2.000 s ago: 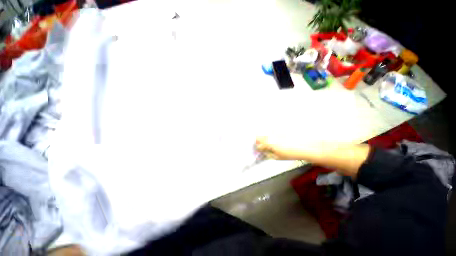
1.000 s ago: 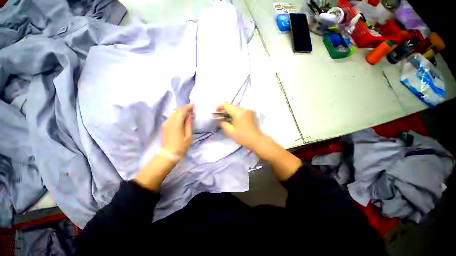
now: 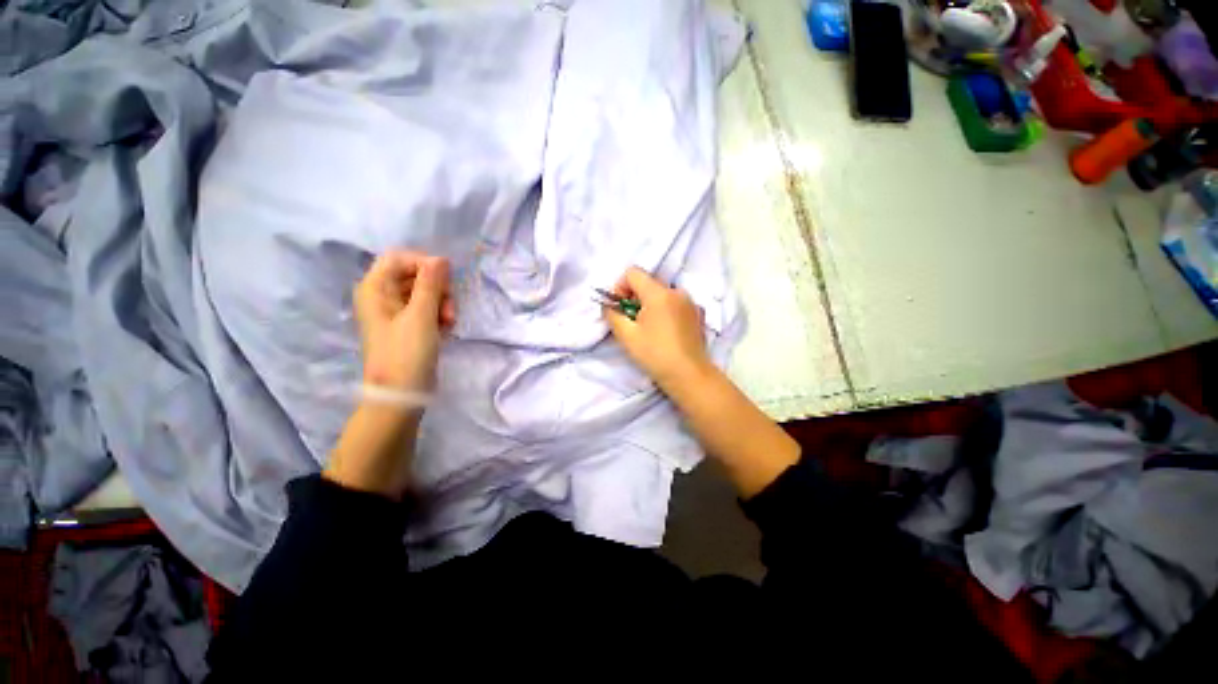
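A light grey-lilac work jacket [image 3: 347, 160] is spread over the table in front of me and hangs over the front edge towards my lap. My left hand [image 3: 406, 310] is above the jacket, left of the middle, with thumb and fingertips pinched together; whether it holds a thread cannot be seen. My right hand [image 3: 657, 325] is over the jacket's right part, closed on thread snips [image 3: 621, 303]. The snips' metal tips and a green bit show, pointing left towards a fold in the cloth. The tips appear clear of the cloth.
More grey garments [image 3: 120, 254] lie heaped at left. A smartphone [image 3: 880, 62], green box [image 3: 987, 112], orange bottle [image 3: 1111, 151] and red tray [image 3: 1082, 83] are at the table's upper right. Grey garments [image 3: 1095, 494] lie in red crates below the right edge, with others [image 3: 127, 608] low at left.
Since the blurred earliest frame, the jacket now lies before me. Over the last second, my left hand has moved left, away from my right hand. The view has shifted, so the phone sits further right.
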